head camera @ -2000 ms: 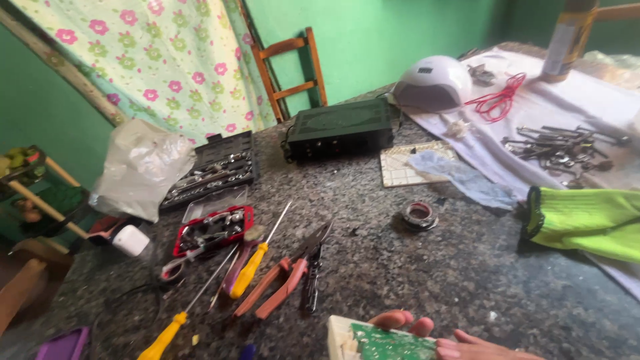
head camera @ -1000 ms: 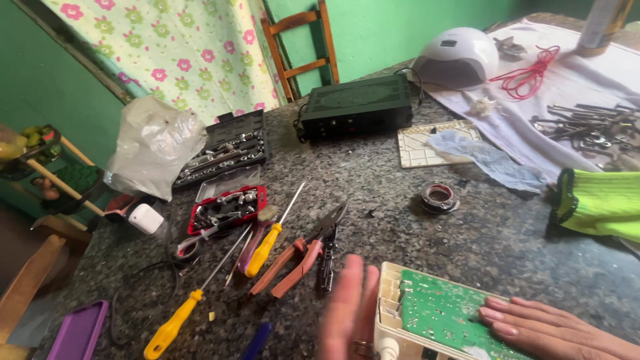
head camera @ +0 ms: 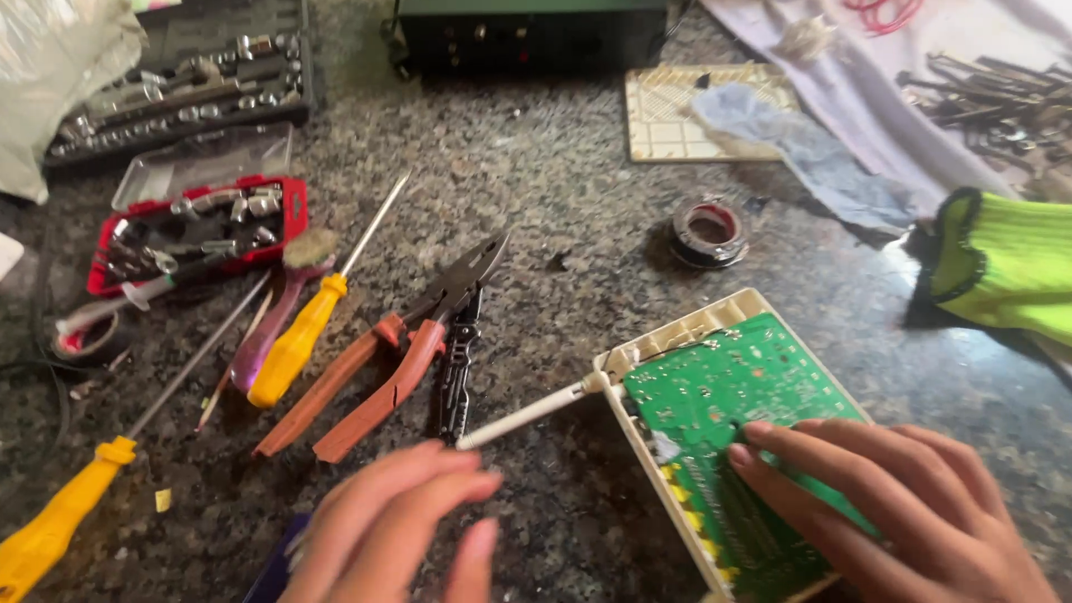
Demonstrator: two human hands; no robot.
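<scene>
A green circuit board [head camera: 703, 385] sits in an open off-white plastic housing [head camera: 624, 419] at the lower right, its soldered side up. A white antenna [head camera: 528, 414] sticks out from the housing's upper left corner. My right hand [head camera: 888, 502] rests on the board with its fingers spread. To the left of the housing, my left hand [head camera: 402, 519] is above the table with fingers apart, holding nothing, near the antenna's tip. Pliers with orange handles [head camera: 394, 360] lie just beyond it, beside a black folding tool [head camera: 459, 368].
Two yellow-handled screwdrivers [head camera: 306, 339], a purple-handled brush [head camera: 272, 327], a red socket box [head camera: 293, 209] and a black socket case [head camera: 293, 75] lie left. A tape roll [head camera: 708, 234], an off-white plastic cover [head camera: 662, 126], a lime-green glove [head camera: 1022, 260] and a black metal box [head camera: 536, 38] lie beyond.
My left hand has moved left, away from the housing's edge. The antenna now shows pointing out to the left. My right hand remains on the board. The view has moved in closer and down.
</scene>
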